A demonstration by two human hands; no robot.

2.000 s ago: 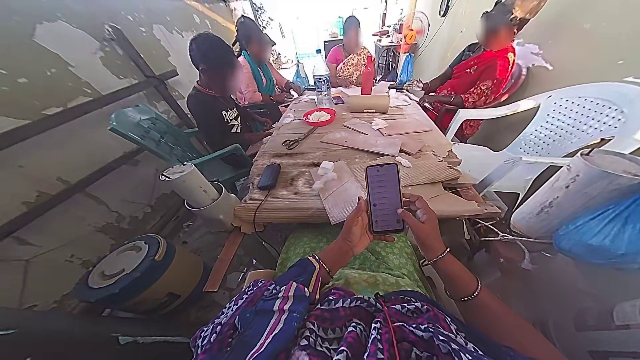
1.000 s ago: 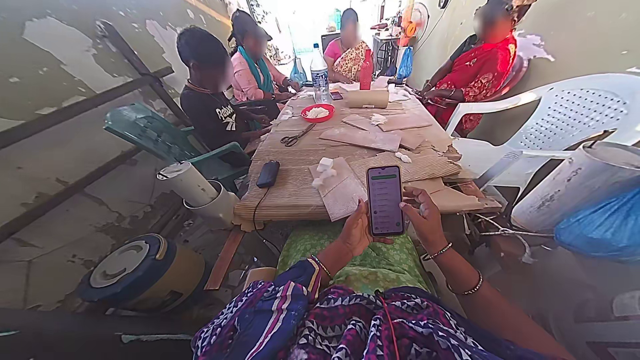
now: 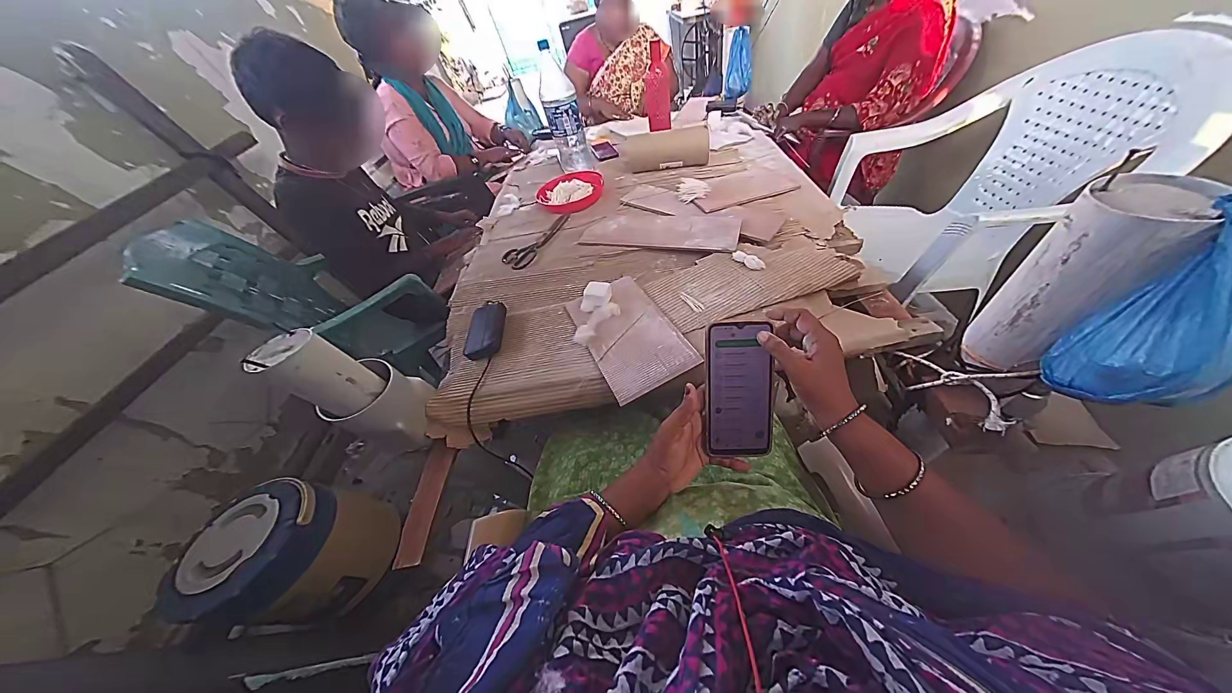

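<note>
A smartphone [image 3: 739, 390] with a lit screen stands upright over my lap, near the table's front edge. My left hand [image 3: 681, 443] holds it from below and along its left side. My right hand [image 3: 808, 361] is at its upper right, thumb at the top of the screen and fingers curled; nothing else shows in it. Just beyond lies a flat board [image 3: 640, 351] with white cotton-like pieces [image 3: 597, 303] on it. A black power bank or similar device [image 3: 485, 330] with a cable lies to the left, and black-handled scissors [image 3: 535, 243] lie farther back.
The cardboard-covered table [image 3: 520, 385] bears a red plate [image 3: 570, 192] of white pieces, a cardboard tube [image 3: 666, 149], a plastic bottle [image 3: 563, 115] and a red bottle [image 3: 657, 91]. Several people sit around it. A white chair [image 3: 1078, 125] stands right, a drinks cooler [image 3: 279, 553] lower left.
My right hand has moved up along the phone's right side, its thumb now near the top of the screen. The left hand keeps its hold. The view has tilted down slightly.
</note>
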